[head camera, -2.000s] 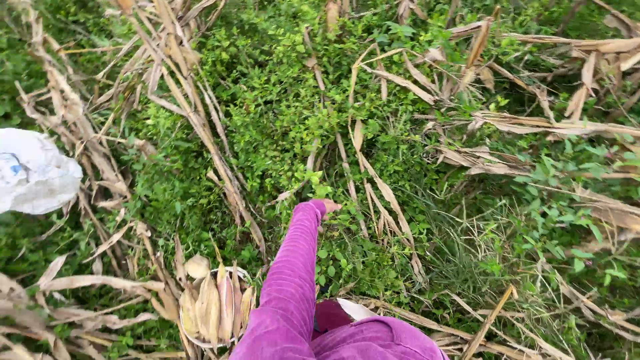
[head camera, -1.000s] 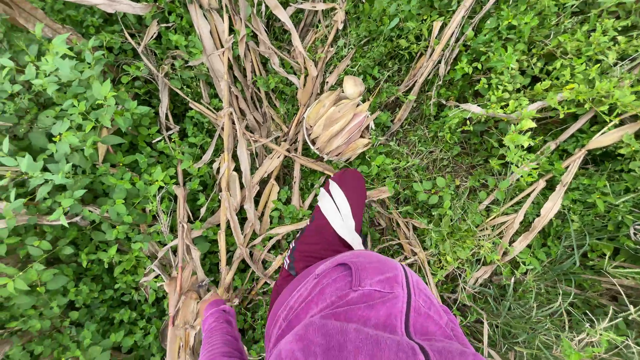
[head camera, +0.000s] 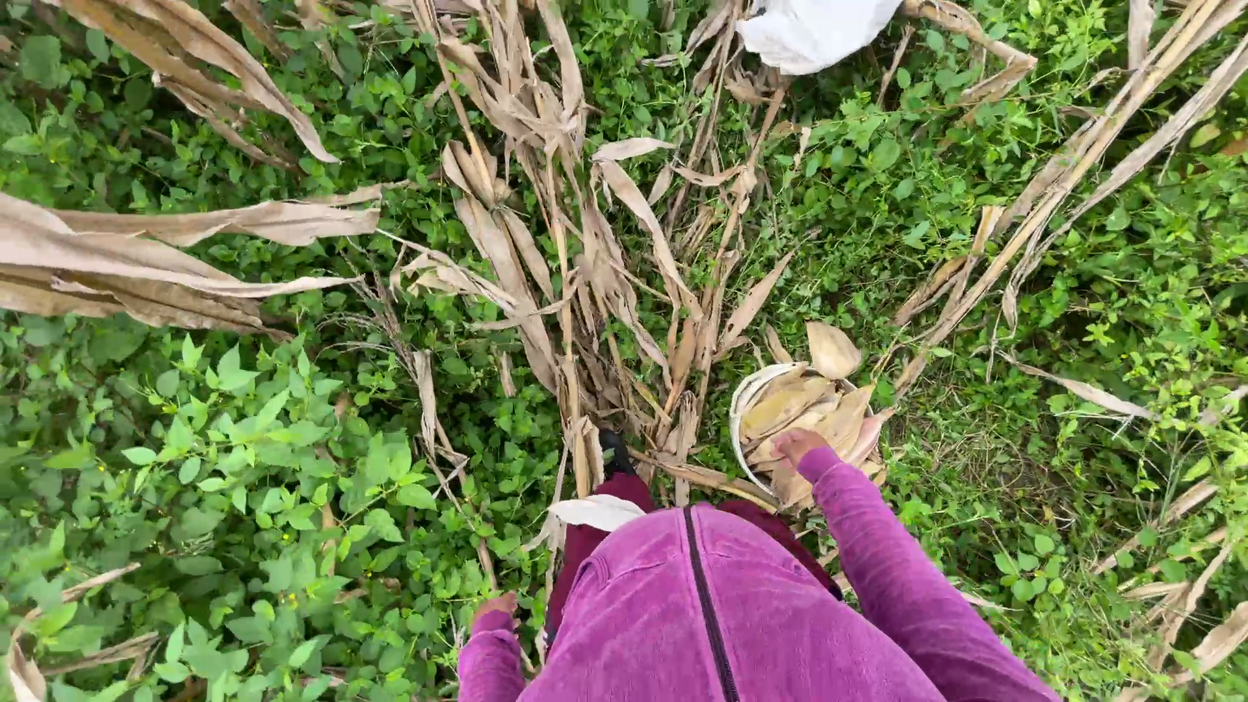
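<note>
A round pail with a white rim (head camera: 738, 421) stands right of centre, filled with dry husked corn ears (head camera: 780, 402). My right hand (head camera: 799, 446) is on or just above the ears inside the rim; whether its fingers grip one cannot be told. One pale husk-covered ear (head camera: 833, 351) lies across the far edge of the pail. At the lower left, my left hand (head camera: 495, 608) hangs beside my thigh, partly hidden by its sleeve, with nothing visible in it. A pale dry husk or leaf (head camera: 597, 512) lies against my dark red trousers.
Dry corn stalks (head camera: 561, 244) with curled leaves rise ahead of my dark shoe (head camera: 617, 454). A white sack (head camera: 819, 34) lies at the top. More dry leaves (head camera: 146, 258) jut in from the left, and long stalks (head camera: 1053, 195) slant at the right. Low green weeds (head camera: 292, 507) cover the ground.
The view has shifted a lot. My right hand, not seen one second ago, is now at the pail. My left hand was by a dry stalk and is now beside my thigh.
</note>
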